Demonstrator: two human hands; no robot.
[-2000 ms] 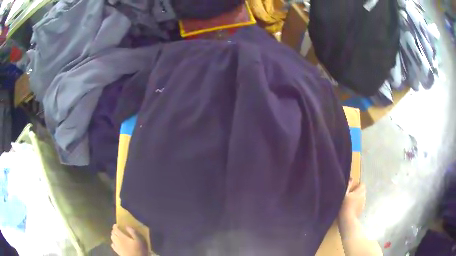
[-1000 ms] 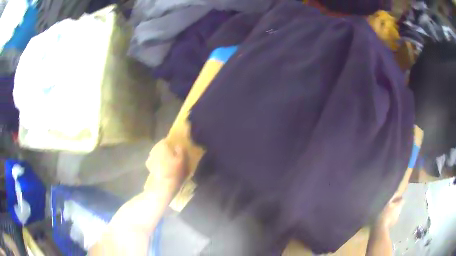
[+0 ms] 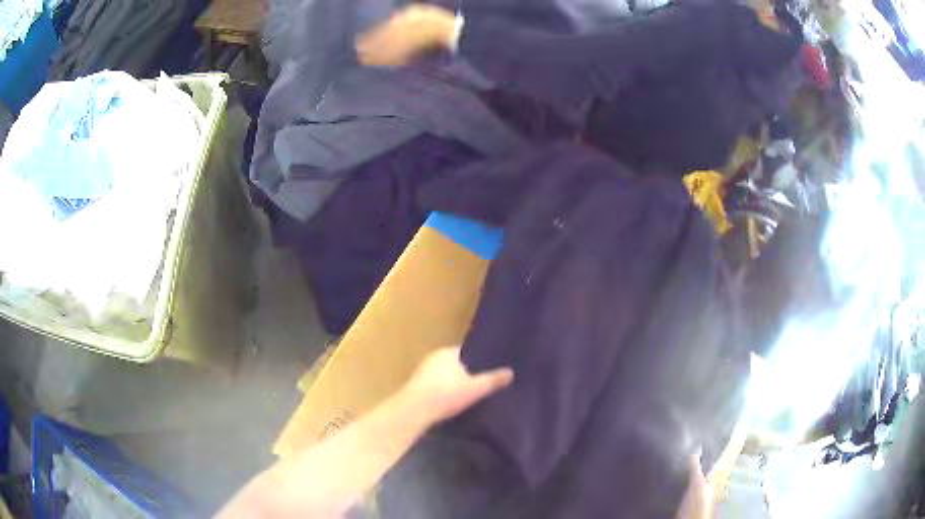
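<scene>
A stack of dark purplish garments (image 3: pixel 598 294) lies over a brown cardboard carton (image 3: pixel 390 314) with blue tape at its top corner. My bare left hand (image 3: pixel 456 385) is at the left edge of the garments, its thumb on top of the cloth and its other fingers hidden, gripping the edge. My right hand (image 3: pixel 698 495) shows only as a blurred sliver at the carton's lower right side; its fingers are hidden.
A cream bin (image 3: pixel 193 233) heaped with white and light-blue cloth stands at left. A blue crate (image 3: pixel 91 471) is at lower left. Grey-purple garments (image 3: pixel 355 122) lie beyond the carton. Another person's hand (image 3: pixel 411 35) and dark sleeve reach across the top.
My left hand has moved from the carton's edge onto the garments' left edge. More of the carton's left part is uncovered. Another person's arm has come in at the top.
</scene>
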